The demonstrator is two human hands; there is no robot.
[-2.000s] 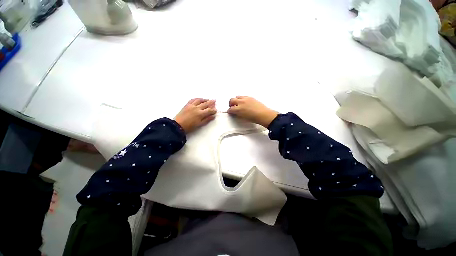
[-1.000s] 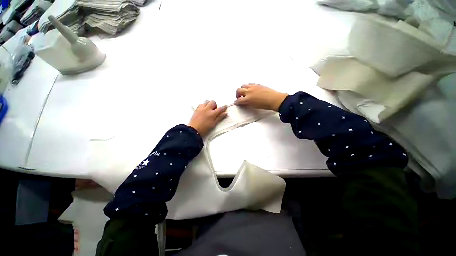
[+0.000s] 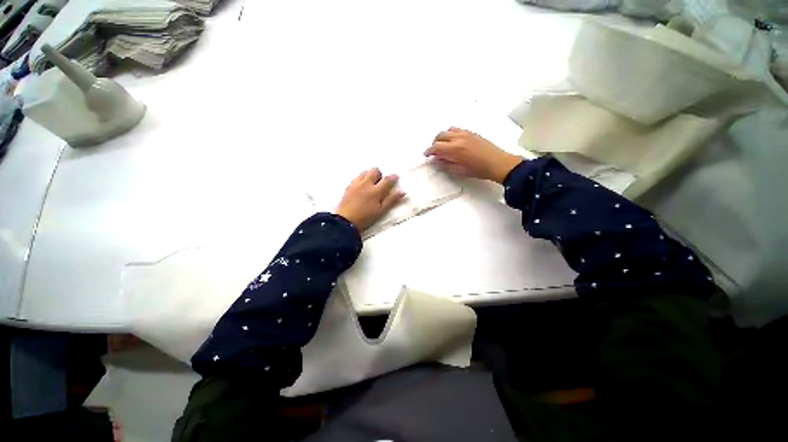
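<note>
A white garment panel (image 3: 173,298) lies on the table and hangs over its front edge, with a curved U-shaped opening at the edge. A narrow off-white fabric strip (image 3: 429,192) lies on the table at the centre. My left hand (image 3: 370,197) rests on the strip's left part with the fingers spread a little, pressing it flat. My right hand (image 3: 471,154) is at the strip's upper right end, thumb and fingertips together at its edge. The fingertips partly hide what they pinch.
A white spouted bottle (image 3: 91,104) stands at the left rear, with folded grey-beige bundles (image 3: 147,34) behind it. Loose cream pieces (image 3: 622,129) lie on a grey-white stack (image 3: 743,198) at right. The white table (image 3: 78,321) has a curved front edge.
My right hand has moved right along the strip's edge, away from my left hand. The panel's opening shows lower in the view. The view has shifted, so the bottle appears further left.
</note>
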